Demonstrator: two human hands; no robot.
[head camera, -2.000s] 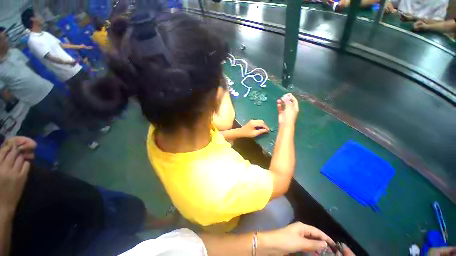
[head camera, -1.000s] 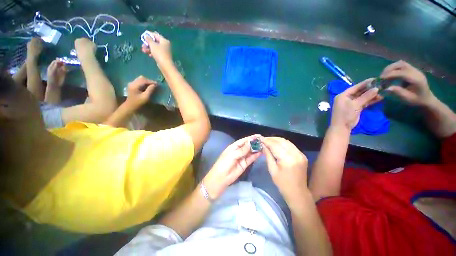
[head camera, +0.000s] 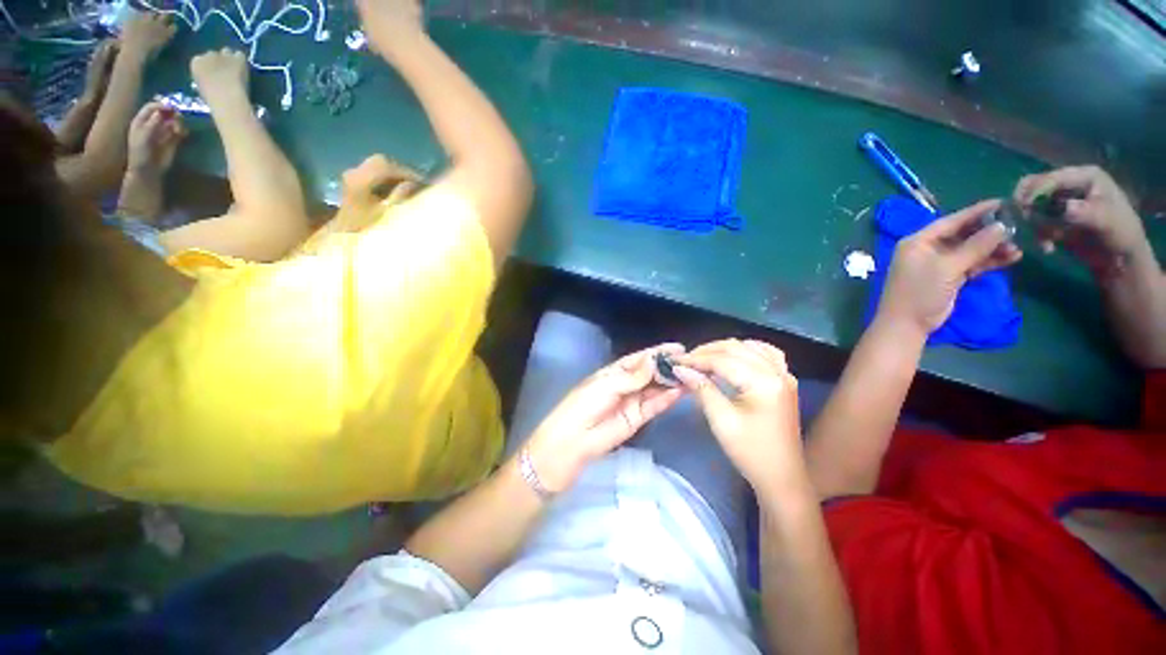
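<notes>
A small dark electronic module (head camera: 666, 369) with a light edge is held between my fingertips above my lap, in front of the bench edge. My left hand (head camera: 598, 412), with a bracelet at the wrist, grips it from the left with thumb and finger. My right hand (head camera: 744, 397) touches it from the right with its fingertips, which partly hide it. A blue folded cloth (head camera: 671, 156) lies on the green bench beyond my hands.
A yellow-shirted worker (head camera: 307, 371) sits at left, a red-shirted worker (head camera: 985, 550) at right holding small parts. A blue-handled tool (head camera: 898, 170), bunched blue cloth (head camera: 982, 307), white part (head camera: 859, 264) and loose boards (head camera: 331, 87) lie on the bench. A module (head camera: 967, 65) sits on the belt.
The view has swung right and down from the yellow-shirted worker to my lap. Since the last frame the module has tilted in my fingers. The yellow-shirted worker's raised arm reaches farther over the bench.
</notes>
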